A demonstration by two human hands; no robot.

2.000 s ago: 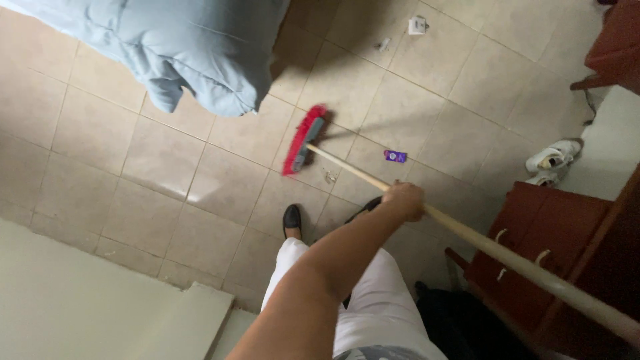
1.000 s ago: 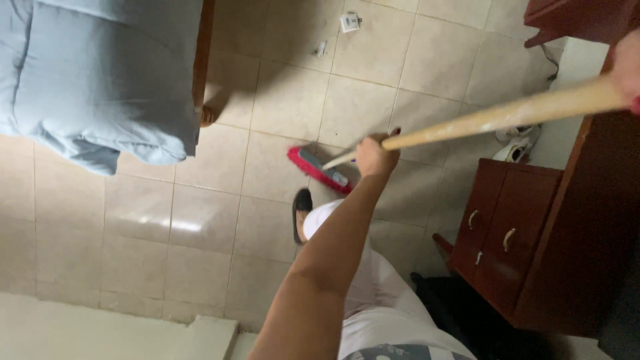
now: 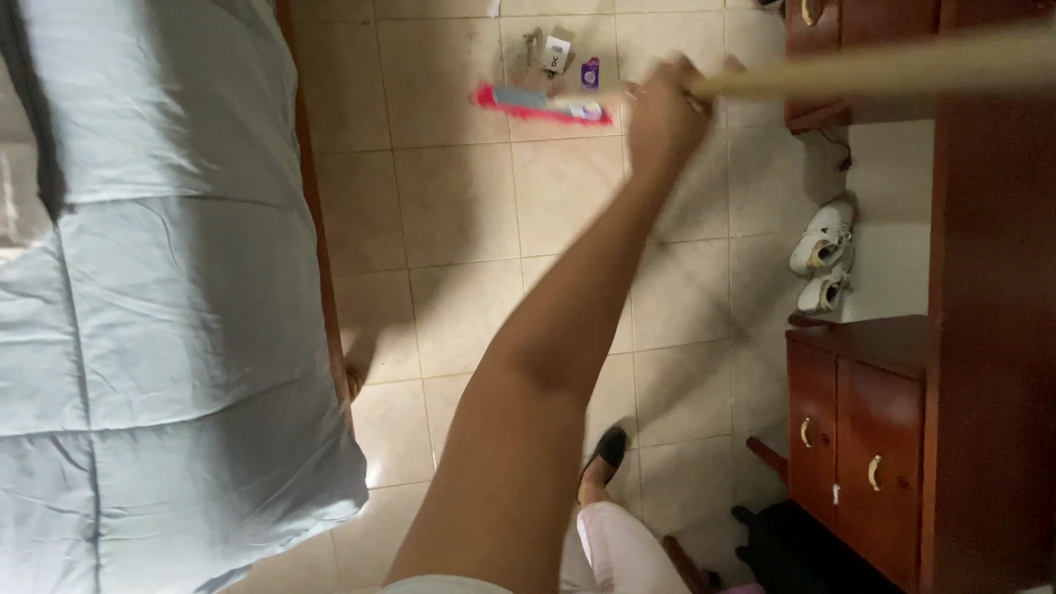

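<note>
My left hand (image 3: 670, 111) is closed around the light wooden handle of a broom (image 3: 858, 70), fairly low on the shaft. The handle is blurred and runs out past the right edge; my right hand is outside the view. Beyond my left hand, the broom head (image 3: 520, 101), grey with red bristles, lies on the tiled floor. Just past it are a small white box (image 3: 557, 54), a purple wrapper (image 3: 590, 74) and some dark debris (image 3: 532, 45). A small white scrap (image 3: 493, 8) shows at the top edge.
A bed with a grey-blue comforter (image 3: 206, 330) fills the left side, edged by a wooden frame (image 3: 318, 214). Along the right stand reddish-brown wooden cabinets (image 3: 858, 412) with white shoes (image 3: 825, 239) between them. A black object (image 3: 808, 553) lies at the lower right, near my foot (image 3: 609, 454).
The broom head has moved away from my feet, up beside the small litter. My right hand, partly seen at the right edge a second ago, has left the view. The view has shifted forward along the bed.
</note>
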